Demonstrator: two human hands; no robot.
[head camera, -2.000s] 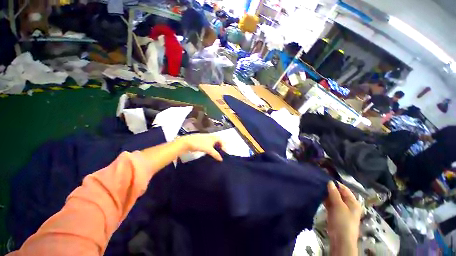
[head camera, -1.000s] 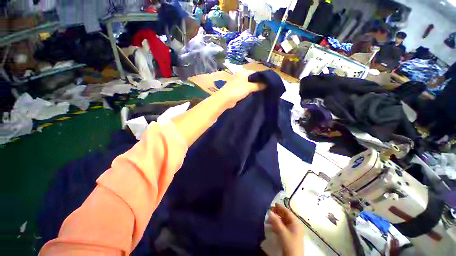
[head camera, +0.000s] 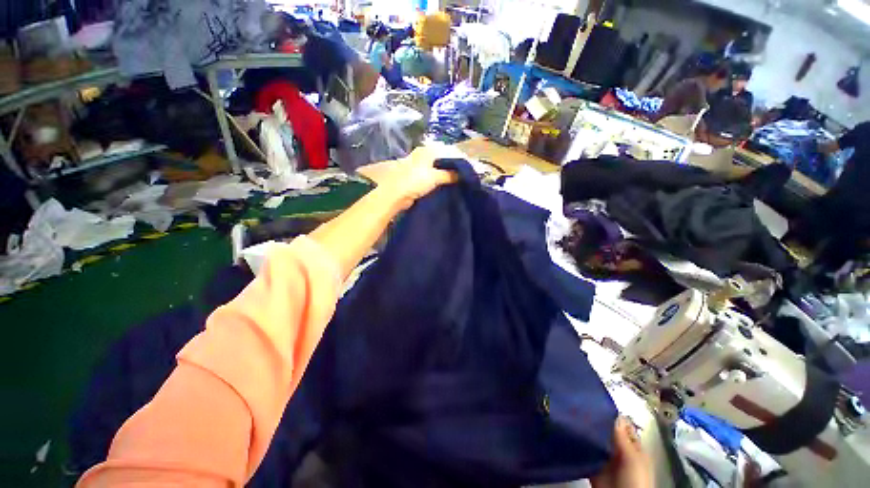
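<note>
A large navy garment (head camera: 429, 353) fills the middle of the view and drapes down to the left. My left hand (head camera: 420, 173) grips its raised top edge, arm stretched forward. My right hand (head camera: 627, 457) is at the garment's lower right corner, its fingers at the edge and partly behind the cloth; the wrist is cut off by the frame. A separate navy panel (head camera: 548, 253) lies beyond the garment. The cream-white sewing machine (head camera: 725, 362) stands at the right, and the cloth partly covers its bed.
A black garment pile (head camera: 677, 214) lies behind the machine. A bright blue scrap (head camera: 711, 427) lies beside the machine. White scraps (head camera: 67, 233) litter the green floor (head camera: 143, 286) at the left. People (head camera: 730, 105) are in the background at the upper right.
My left hand has moved slightly left with the cloth's top edge. My right hand has moved right and down to the garment's corner, and the cloth is spread wider over the machine bed.
</note>
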